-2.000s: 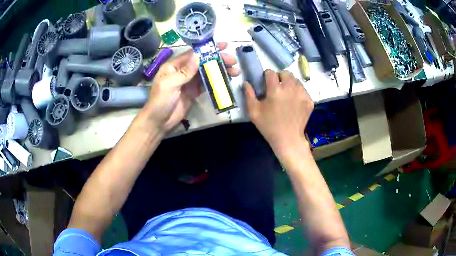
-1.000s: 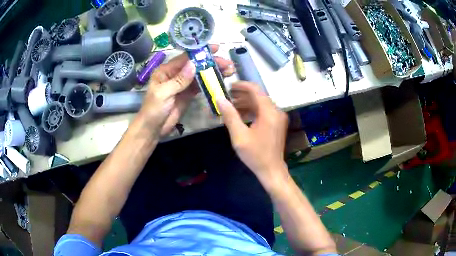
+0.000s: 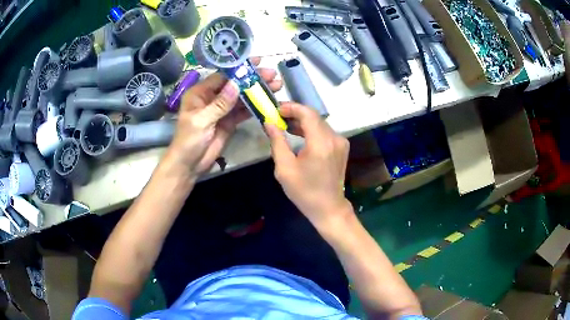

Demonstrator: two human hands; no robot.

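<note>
A grey fan unit [image 3: 223, 42] with an open handle is held above the bench edge, its round slotted head pointing away from me. A yellow battery [image 3: 265, 107] lies in the handle, with a small blue-white circuit board [image 3: 244, 75] between it and the head. My left hand [image 3: 209, 115] grips the unit around the board area, thumb on top. My right hand [image 3: 310, 164] holds the handle's lower end between thumb and fingers, at the battery's end. A loose grey handle cover [image 3: 303, 86] lies on the bench just beyond my right hand.
Grey fan units [image 3: 103, 67] are piled at left, beside a purple cell [image 3: 182, 90]. Handle covers [image 3: 322, 56], a black electric screwdriver [image 3: 385, 39] and a tan-handled tool [image 3: 367, 79] lie at right. A box of circuit boards [image 3: 480, 42] stands beyond; a blue parts box [image 3: 412, 150] is below.
My right hand has left the loose handle cover, which stays on the bench, and moved left to the open handle's lower end. The fan unit has tilted, its head shifting left.
</note>
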